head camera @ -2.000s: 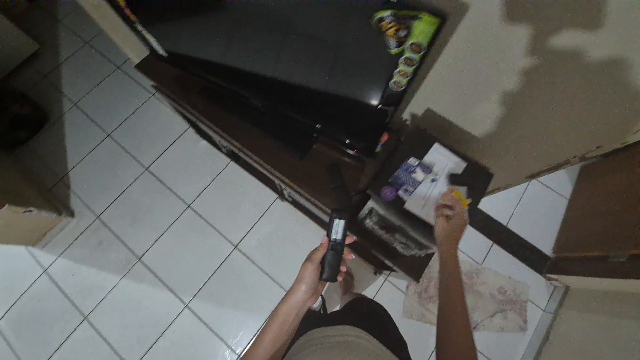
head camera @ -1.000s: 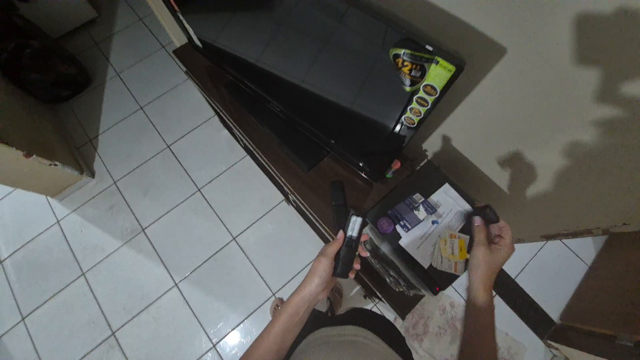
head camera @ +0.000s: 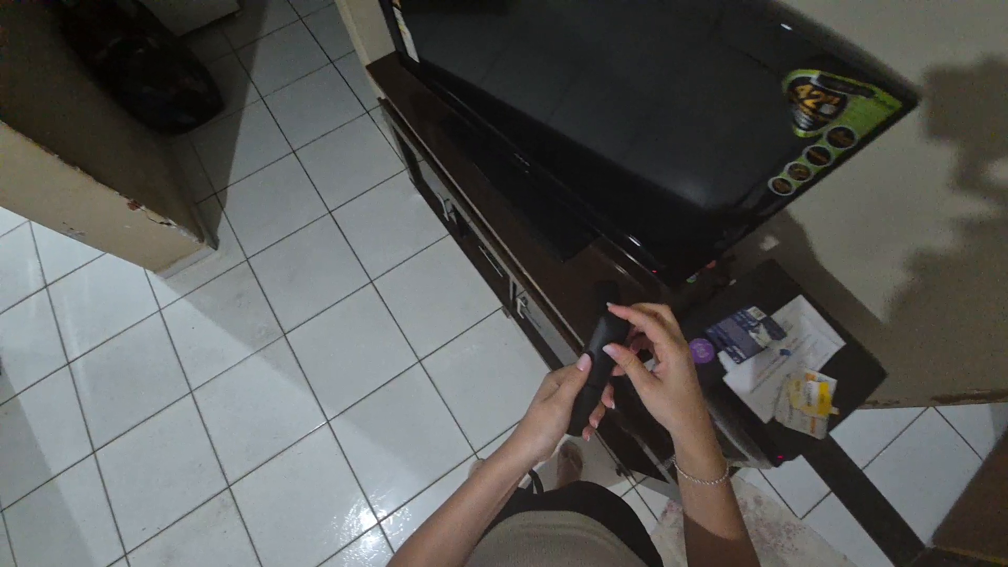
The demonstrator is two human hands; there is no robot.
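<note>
A black handheld device, which looks like a remote control (head camera: 592, 383), is held by its lower part in my left hand (head camera: 551, 405). My right hand (head camera: 661, 366) grips its upper end between thumb and fingers, and a bracelet circles that wrist. A second dark object (head camera: 605, 293) lies on the brown TV stand (head camera: 579, 311) just beyond the fingertips. To the right, a black box-like surface (head camera: 862, 378) bears white papers (head camera: 760, 386), a dark blue card (head camera: 739, 335), a round purple item (head camera: 702, 351) and yellow and white packets (head camera: 811, 398).
A large flat-screen television (head camera: 630, 102) with a green sticker stands on the TV stand. A worn wall corner (head camera: 102, 213) is at the left, near a dark bulky object (head camera: 150, 71). White floor tiles (head camera: 315, 354) and a stained mat (head camera: 756, 531) lie below.
My right hand has moved left from above the papers to the device in my left hand. The dark piece it held a second ago is no longer seen apart. The view has shifted.
</note>
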